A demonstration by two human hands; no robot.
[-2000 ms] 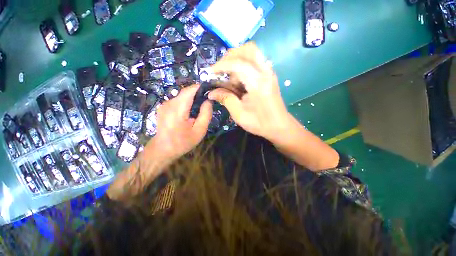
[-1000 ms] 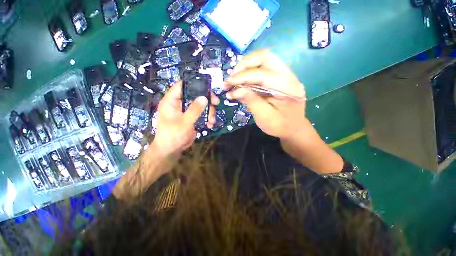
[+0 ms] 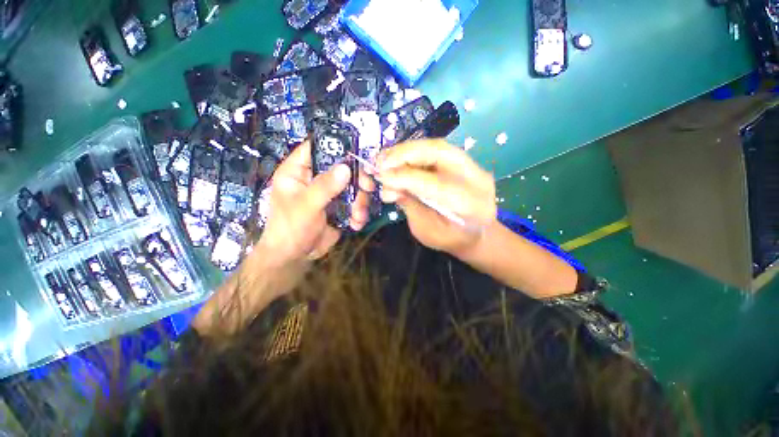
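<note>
My left hand holds a black phone housing upright in view, thumb on its lower face. A pale ring-shaped part shows near the housing's upper end. My right hand holds a thin light stick, likely tweezers, like a pen. Its tip is at the housing's right edge; whether it touches is unclear. A heap of opened phone bodies lies to the left of and beyond my hands. A blue tray with white contents stands beyond the heap.
A clear blister tray with two rows of phones lies at left. A single phone lies right of the blue tray, a small round item beside it. More phones stand spaced at upper left. An open brown carton is at right.
The held housing now shows a face with a pale ring instead of a plain dark one. My right hand has moved slightly left and down, bringing the tool tip to it. Dark bodies now show beyond my right hand.
</note>
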